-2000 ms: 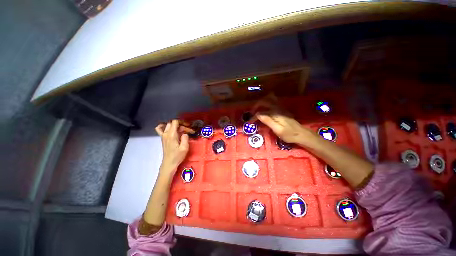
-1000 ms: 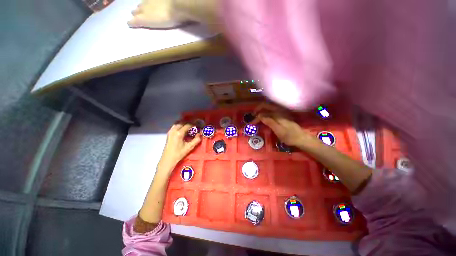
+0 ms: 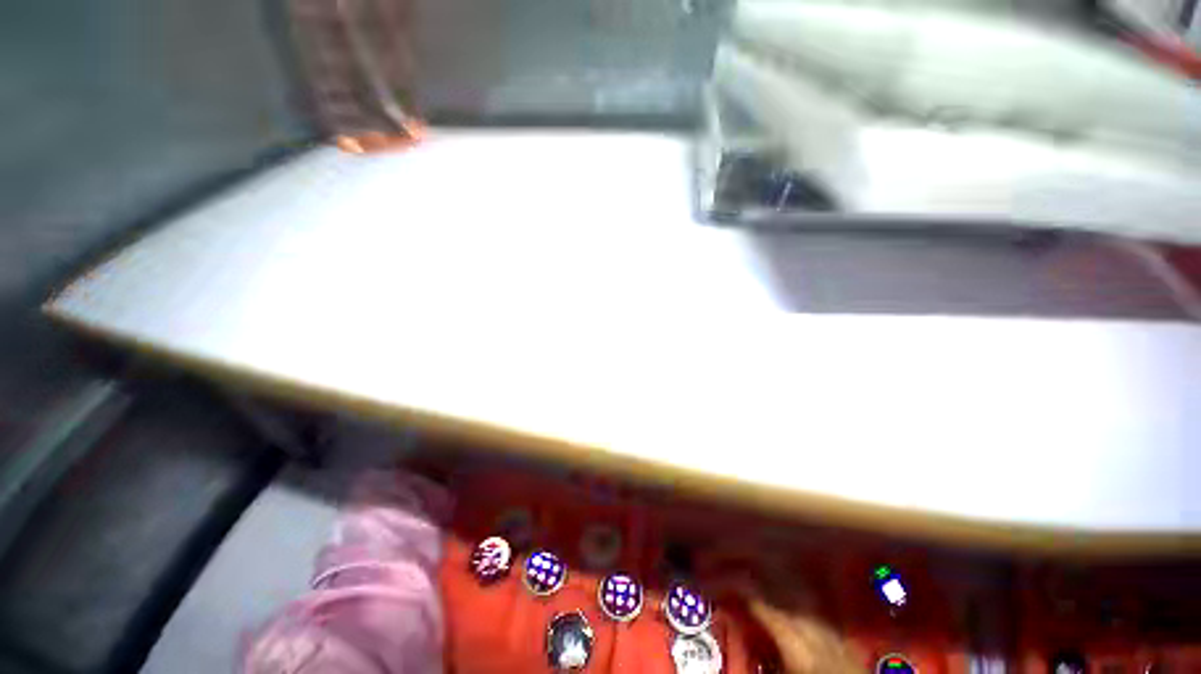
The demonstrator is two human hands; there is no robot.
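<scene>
The picture is blurred. A row of lit round watch screens (image 3: 620, 595) shows white icons on purple-blue, at the back of the red compartment tray (image 3: 507, 632). The leftmost unit (image 3: 491, 560) looks pinkish and white. A black watch unit with a pale patch (image 3: 570, 641) and a silver round part (image 3: 695, 653) lie in front of the row. My right hand (image 3: 803, 641) is a blur at the bottom edge, right of the row; its fingers cannot be made out. My left sleeve reaches up towards the shelf edge; the left hand itself cannot be seen.
A wide white shelf (image 3: 527, 303) with a tan edge crosses above the tray. A pale, box-like object (image 3: 922, 171) stands on it at the back right. A brown blurred thing (image 3: 356, 73) is beyond its back left. Another lit unit (image 3: 893, 587) is at the tray's right.
The view has swung upward, so the tray has dropped to the bottom. The pink sleeve and hand over the shelf have gone. My left hand has left the leftmost unit.
</scene>
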